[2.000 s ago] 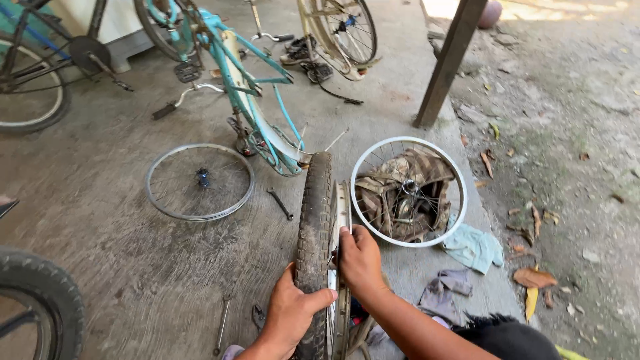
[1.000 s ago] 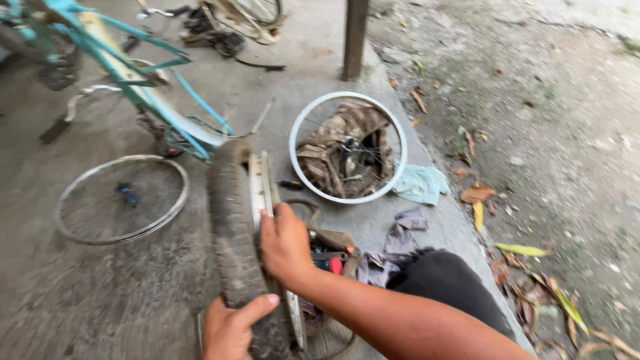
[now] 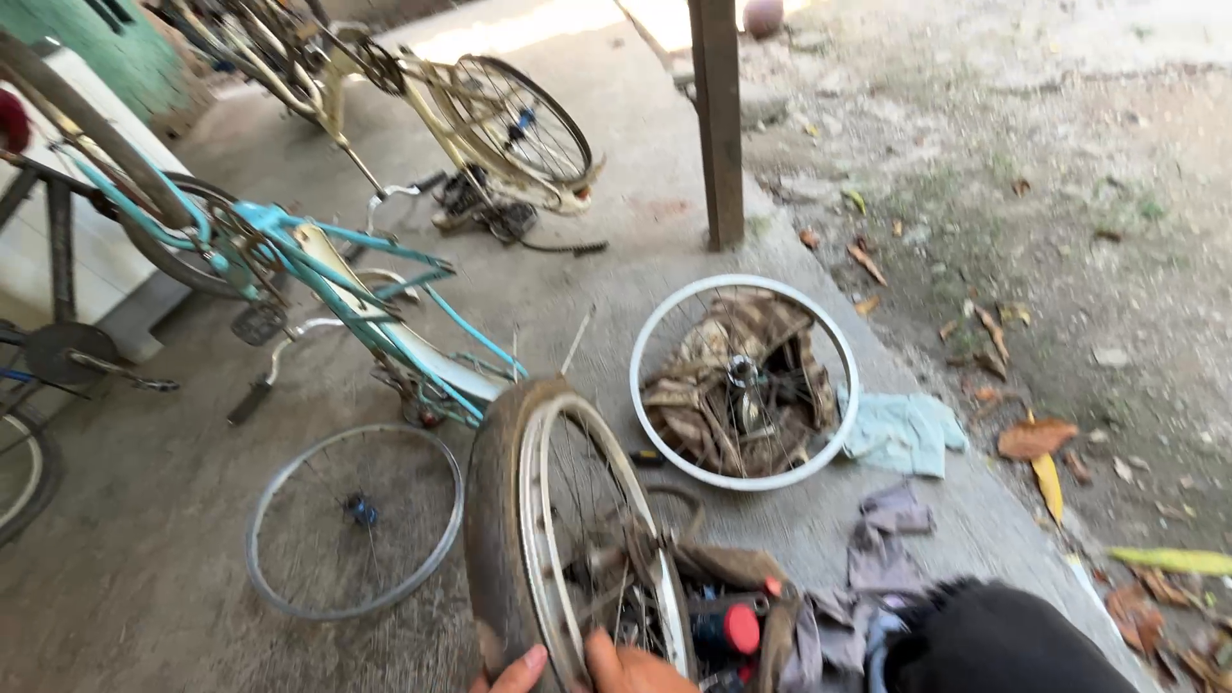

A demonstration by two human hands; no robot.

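Note:
A bicycle wheel with a spoked metal rim (image 3: 549, 539) stands upright at the bottom centre, its worn brown tyre (image 3: 496, 539) partly off the left side of the rim. Low on the tyre, at the frame's bottom edge, is my left hand (image 3: 515, 671), its fingers partly cut off by the frame. Beside it my right hand (image 3: 635, 669) grips the rim's lower part. A bare rim with a blue hub (image 3: 361, 510) lies on the concrete to the left. To the right, a white-rimmed spoked wheel (image 3: 647, 423) rests over a brown cloth bundle (image 3: 703, 337).
A turquoise bicycle frame (image 3: 337, 279) lies ahead of the wheel; a cream bicycle (image 3: 433, 106) is farther back. A brown post (image 3: 717, 125) stands at the slab edge. Right of the wheel are a red-capped container (image 3: 741, 628), grey rags (image 3: 885, 549) and a light blue cloth (image 3: 905, 433).
Both hands and the held wheel are now lower in the view, and more of the wheel's spokes show. The view has shifted. Both hands stay at the wheel.

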